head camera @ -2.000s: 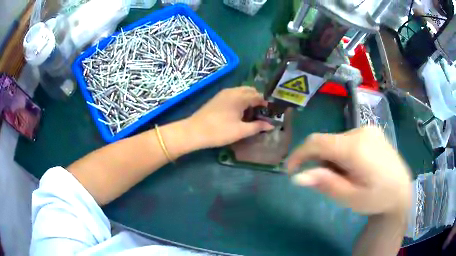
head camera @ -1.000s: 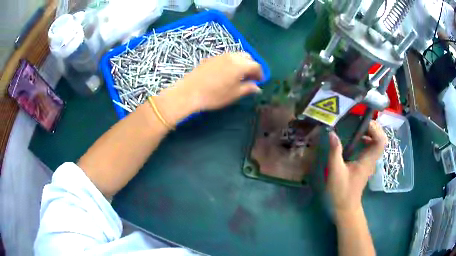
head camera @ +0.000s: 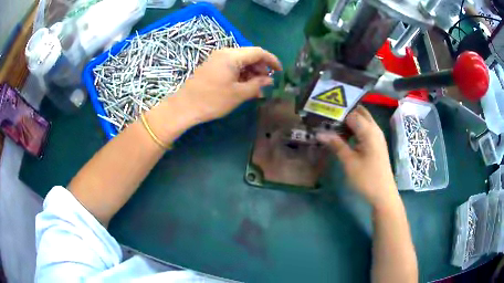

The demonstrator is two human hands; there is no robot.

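Observation:
The press stands right of centre, with a warning label plate (head camera: 331, 99) on its front and a brown base plate (head camera: 284, 160) below. A small metal block (head camera: 301, 135) sits on the base under the ram. My right hand (head camera: 362, 149) is at the right side of the block, its fingertips beside it; the fingers are partly blurred and what they hold cannot be told. My left hand (head camera: 229, 80) is raised over the right edge of the blue tray (head camera: 102, 119), fingers curled, with a tiny bright spot at the fingertips. The lever's red ball knob (head camera: 471, 76) points right.
A clear plastic box of pins (head camera: 420, 149) stands right of the press, with a red bin (head camera: 400, 69) behind. More clear boxes (head camera: 470, 232) are at far right. A jar (head camera: 47, 55), a clear bag (head camera: 105, 25) and a phone (head camera: 25, 121) are at left.
My left hand went from the block to the tray side and remains there. My right hand moved from the lever to the block. The lever now points out to the right with its knob visible.

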